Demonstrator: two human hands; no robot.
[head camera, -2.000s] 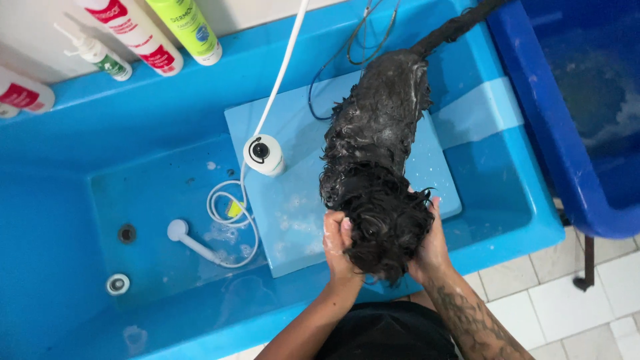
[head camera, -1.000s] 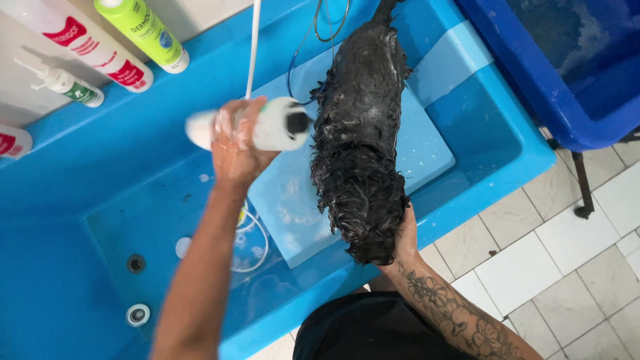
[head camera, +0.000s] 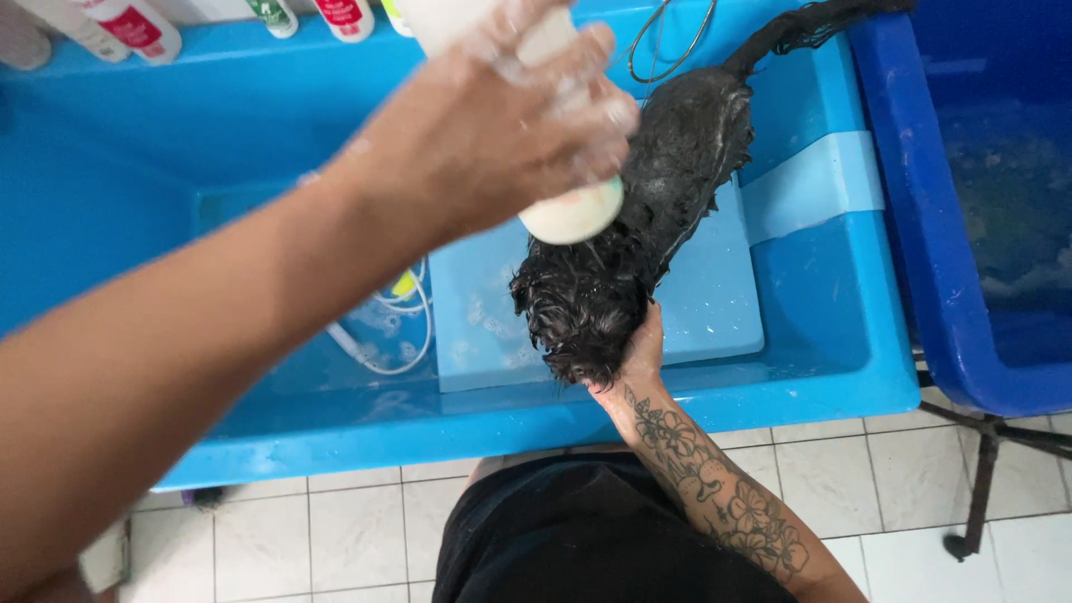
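A wet black dog (head camera: 682, 159) stands on a light blue platform (head camera: 712, 310) inside a blue tub, its head toward me and its tail over the tub's far right corner. My left hand (head camera: 511, 126), with suds on its fingers, is wrapped around a white plastic bottle (head camera: 574, 213) above the dog's neck and hides part of its back. The bottle's rounded end points toward me. Low at the dog's head, my right hand (head camera: 641, 343) holds it by the chin or jaw; most of those fingers are hidden under the fur.
Several bottles, one a white bottle with a red label (head camera: 138, 29), line the far rim of the blue tub (head camera: 335, 452). A white shower hose (head camera: 431, 327) lies coiled in the tub. A loop of thin cable (head camera: 670, 50) hangs behind the dog. At right is a dark blue basin (head camera: 938, 251) on a metal stand.
My left hand has left the dog's head and taken hold of the white bottle that stood on the platform, then moved it over the dog's neck. My right hand has stayed at the head.
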